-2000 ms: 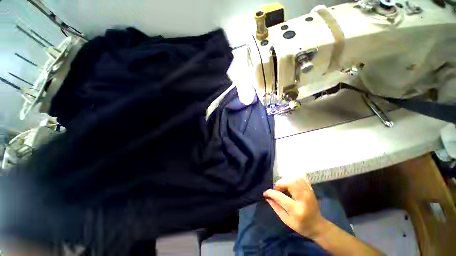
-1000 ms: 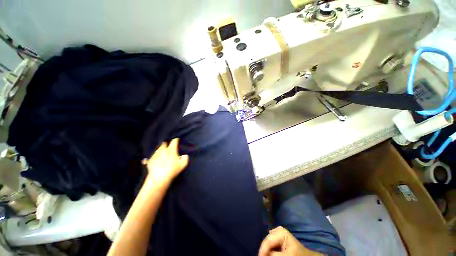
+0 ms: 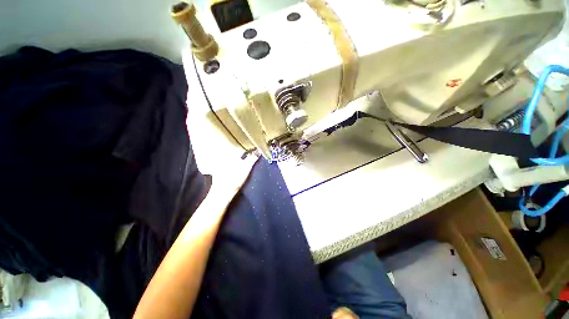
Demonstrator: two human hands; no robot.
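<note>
The dark navy garment (image 3: 262, 249) runs from the presser foot (image 3: 277, 152) down over the table's front edge. More dark cloth (image 3: 75, 143) is heaped left of the cream sewing machine head (image 3: 399, 56). My left hand (image 3: 234, 168) lies on the cloth just left of the presser foot; its fingers are washed out by the light, so its grip cannot be told. My right hand (image 3: 344, 313) shows only as a small part at the bottom edge, beside the garment. Black tape (image 3: 468, 138) runs from the right to the needle area.
The white table has a printed scale on its front edge (image 3: 399, 218). A small metal arm (image 3: 408, 142) stands on the bed. A cardboard box (image 3: 493, 249) is at the lower right, below the table. A blue hose (image 3: 530, 112) loops at the right.
My left hand has moved up and right to the presser foot. My right hand has dropped almost out of view. The view has come closer to the machine.
</note>
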